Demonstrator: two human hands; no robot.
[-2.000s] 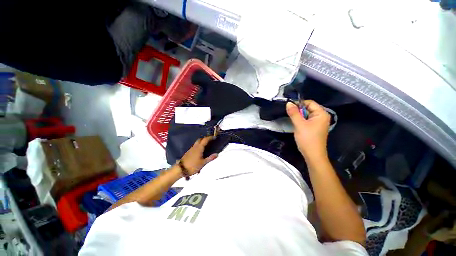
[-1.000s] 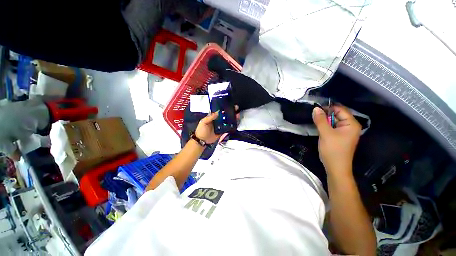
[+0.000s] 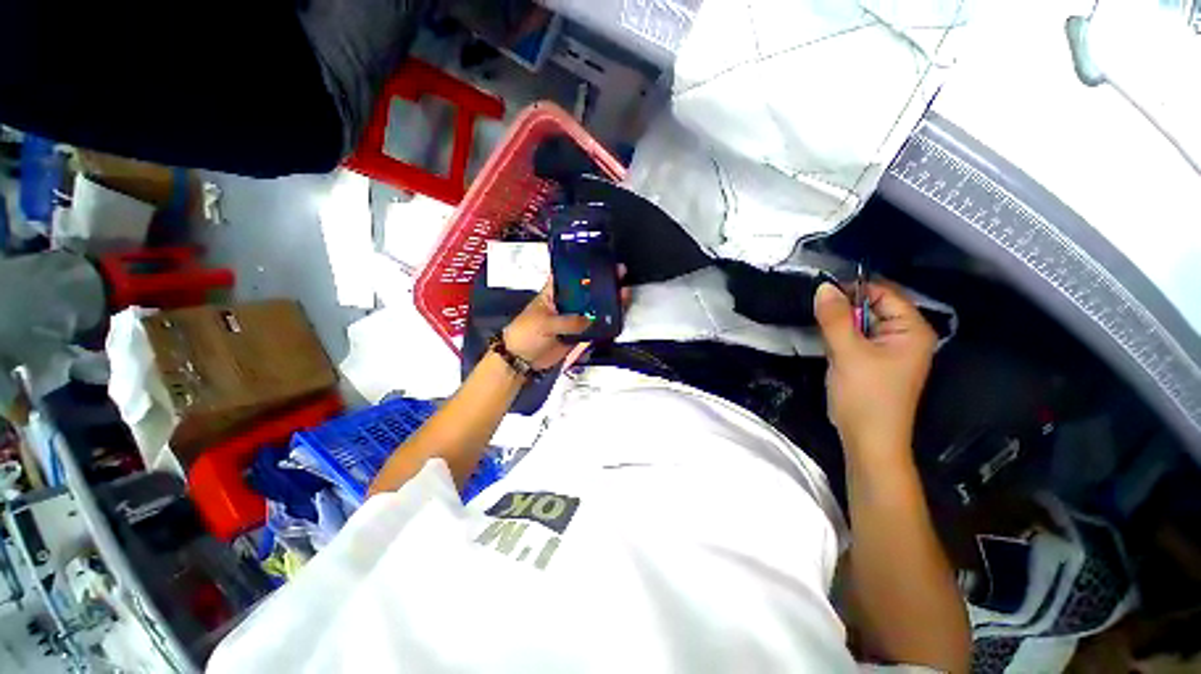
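Observation:
My left hand (image 3: 544, 332) holds a black smartphone (image 3: 584, 274) upright over the red basket's near side; its screen is mostly dark with small coloured marks. My right hand (image 3: 879, 323) holds small thread snips (image 3: 861, 306) between thumb and fingers, at the right end of a black fabric panel (image 3: 652, 237). The black panel runs from the basket across to my right hand. A white fabric panel (image 3: 790, 112) hangs over the table edge above it. A pale rectangle (image 3: 516, 265) lies on black cloth left of the phone.
The red plastic basket (image 3: 452, 250) stands left of my lap. The table edge with a ruler (image 3: 1001, 204) curves along the right. A blue basket (image 3: 375, 441), a cardboard box (image 3: 244, 362) and a red stool (image 3: 464, 125) are at the left. A person in dark clothes is at the upper left.
My left hand was empty near my lap and now holds the smartphone, raised over the basket edge. My right hand still holds the snips. The view has shifted.

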